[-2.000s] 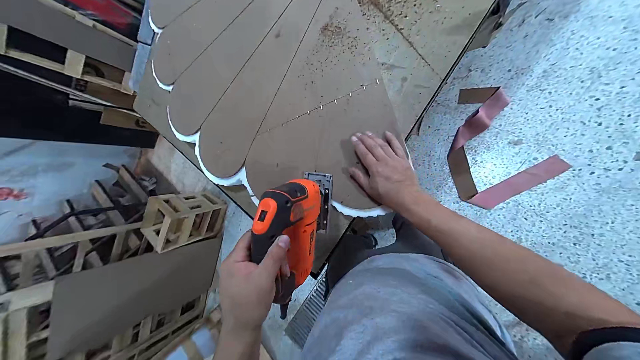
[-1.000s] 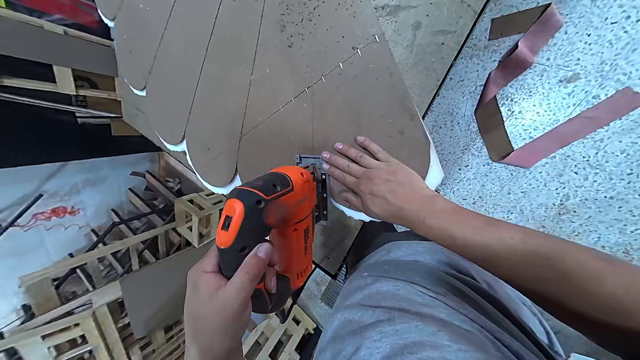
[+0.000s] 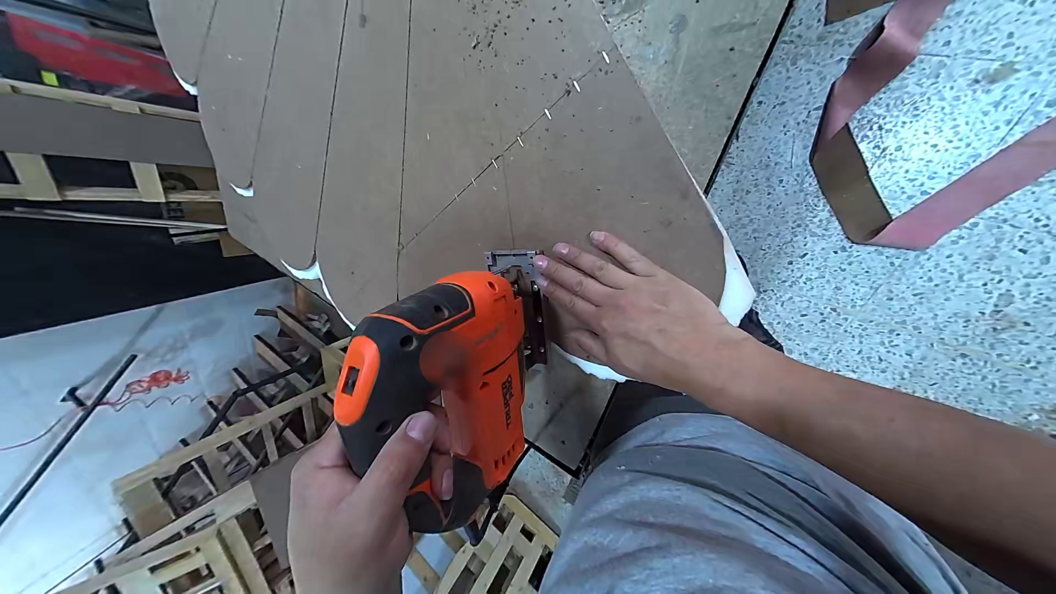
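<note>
My left hand is wrapped round the handle of an orange and black jigsaw. The saw's metal base plate rests on a brown scalloped panel near its lower edge; its blade is hidden. Pressed flat on the panel, my right hand has its fingertips against or close beside the base plate. A row of staples runs along a slanted seam, and pencil-like lines cross the panel. White backing shows past some edges. Dark crumbs of sawdust lie on top.
A pink and brown strip lies curled on the speckled floor at right. Wooden frames and offcuts are stacked at lower left. The saw's cord hangs from its handle end. Under the panel is a grey tabletop.
Against the scalloped edge, the jigsaw has moved a little inward on the panel. The view has shifted closer. My right hand stays flat beside the saw.
</note>
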